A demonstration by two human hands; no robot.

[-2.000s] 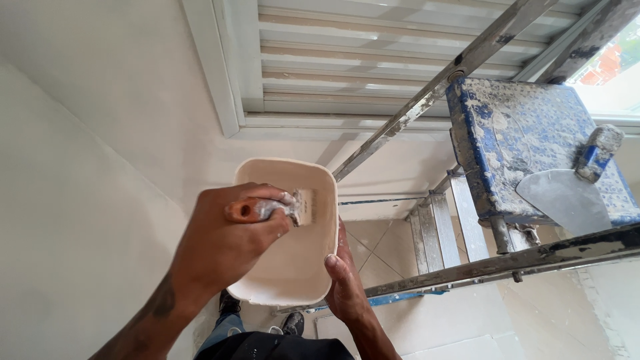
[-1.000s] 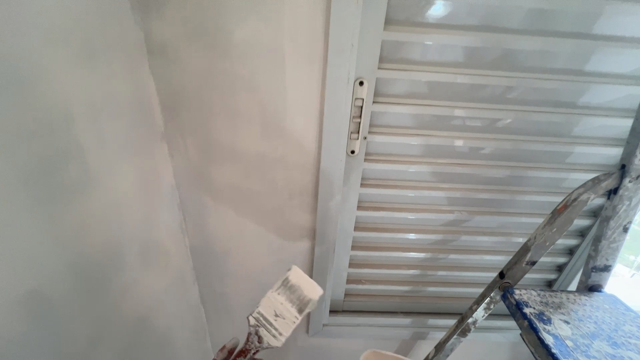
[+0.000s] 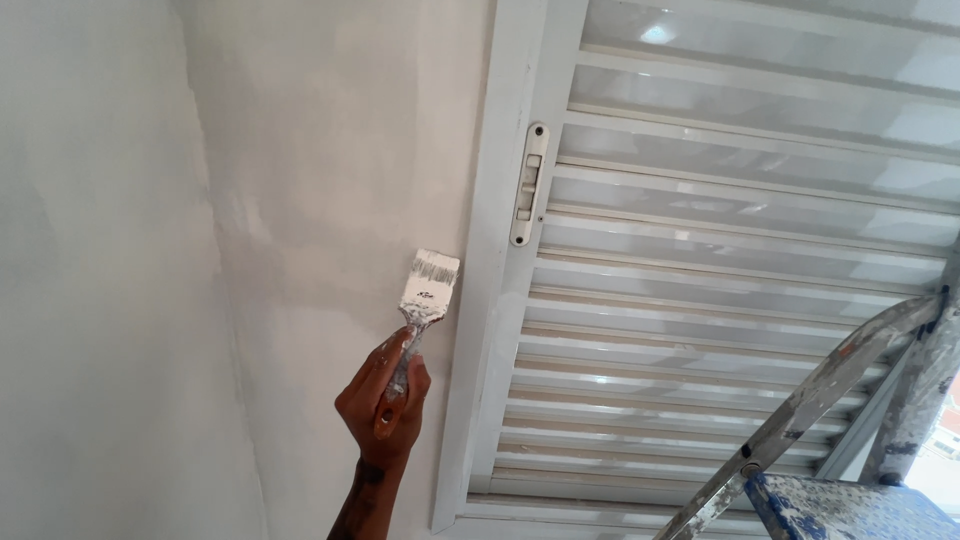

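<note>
My left hand (image 3: 384,397) grips a paint-spattered flat paintbrush (image 3: 431,285) by its handle, with the bristles pointing up. White paint coats the bristles and the ferrule. The brush head is at the pale wall (image 3: 337,225), just left of the white window frame (image 3: 480,315); whether the bristles touch the wall, I cannot tell. My right hand and the white tub are out of view.
A white louvred shutter (image 3: 675,285) with a recessed latch (image 3: 529,184) fills the right side. At the lower right stands a paint-splashed metal ladder (image 3: 810,390) with a blue step (image 3: 855,510). Another wall (image 3: 97,300) meets this one in a corner at left.
The brush, over the tub two seconds ago, is now raised against the wall beside the window frame. The view has swung up from the tub to the wall and shutter.
</note>
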